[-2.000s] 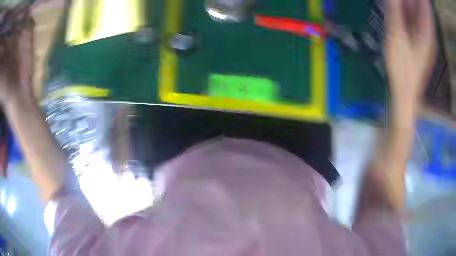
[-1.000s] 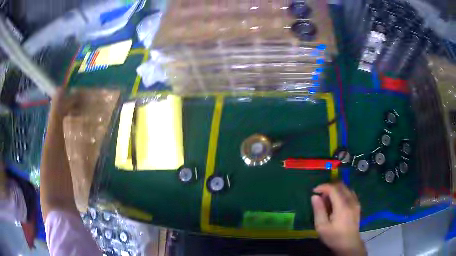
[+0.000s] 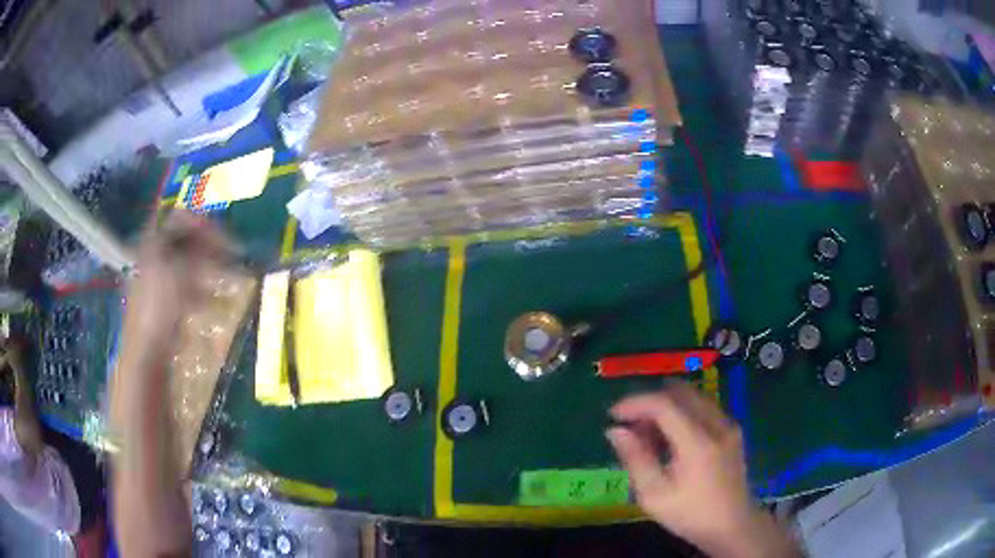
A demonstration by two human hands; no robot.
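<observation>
My right hand (image 3: 693, 463) is over the front of the mat, fingers curled, with a small dark part at the fingertips, mostly hidden. My left hand (image 3: 191, 256) is blurred at the left, over a brown-backed tray (image 3: 224, 332); whether it holds anything cannot be told. A shiny silver-gold round metal piece (image 3: 538, 343) sits mid-mat. A red stick-like handle (image 3: 649, 364) lies right of it, beyond my right hand. Two black round units with pale centres (image 3: 463, 416) (image 3: 399, 404) lie to the left. Several more units (image 3: 808, 336) lie at the right.
Yellow paper (image 3: 340, 332) lies on the mat's left with a slim dark pen on it. A tall stack of clear trays (image 3: 491, 164) stands at the back, two units on top. A brown-backed tray (image 3: 927, 240) is at the right. A green label (image 3: 573, 486) marks the front edge.
Both hands, raised wide at the sides two seconds ago, are now over the bench. Since one second ago, my right hand has moved slightly left and my left hand a little right. The view has shifted.
</observation>
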